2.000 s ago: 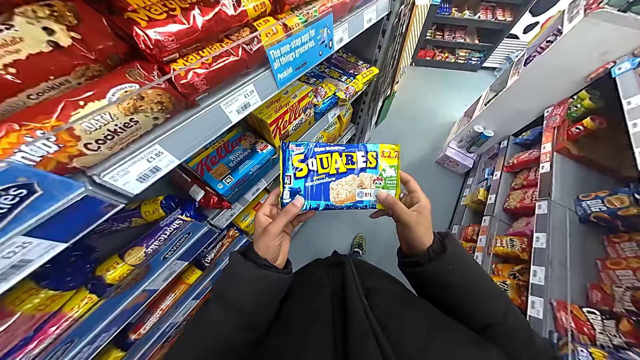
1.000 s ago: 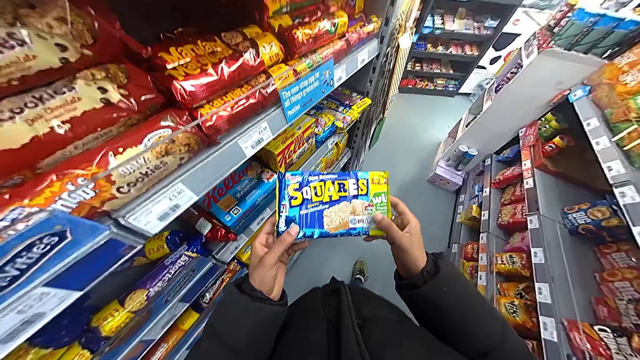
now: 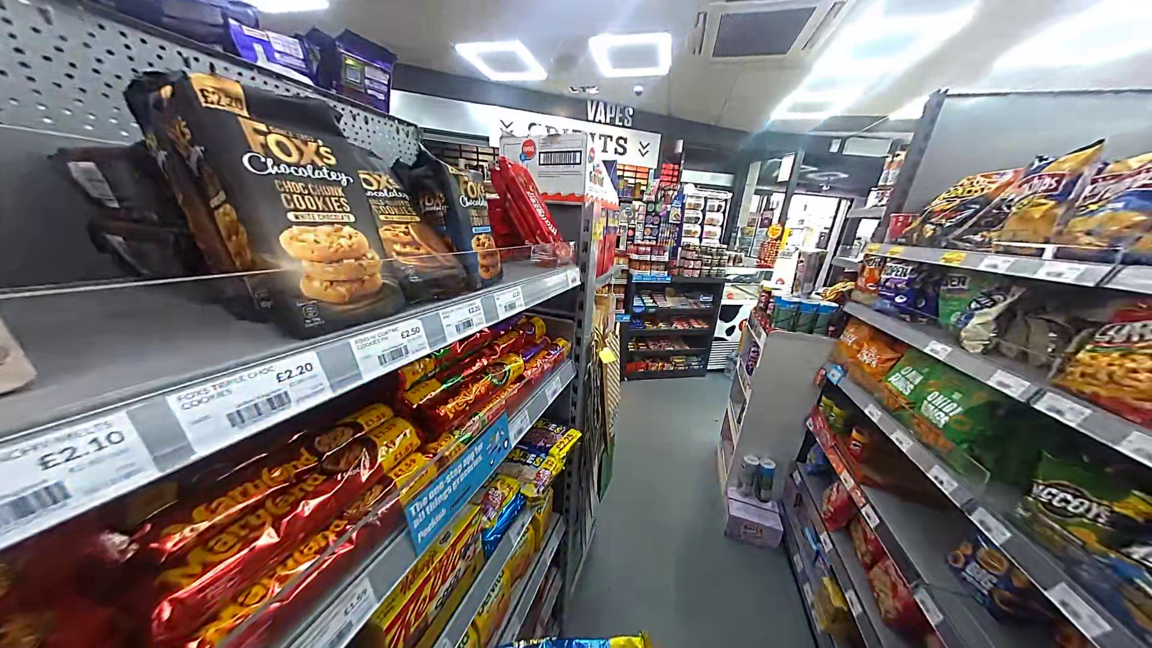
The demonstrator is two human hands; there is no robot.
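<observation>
Only the top edge of a blue and yellow snack packet [image 3: 580, 642] shows at the bottom of the view; the rest of it is cut off. Neither my left hand nor my right hand is in the frame, so what they touch cannot be seen. To the left, black bags of Fox's chocolate chunk cookies [image 3: 315, 207] stand on the upper shelf. Red Maryland cookie packets [image 3: 270, 513] lie on the shelf below, and a yellow Kellogg's box [image 3: 432, 576] is lower down.
A grey-floored aisle [image 3: 661, 504] runs ahead between the shelves. Crisp bags [image 3: 945, 396] fill the right-hand shelving. A grey display end [image 3: 778, 405] with drink cans [image 3: 757, 477] on a box juts in at mid-right. A dark shelf unit [image 3: 670, 328] stands at the far end.
The view has tilted up to the shelves and ceiling. Both hands, earlier holding the blue Squares packet, have left the frame; only an edge of a similarly coloured packet shows.
</observation>
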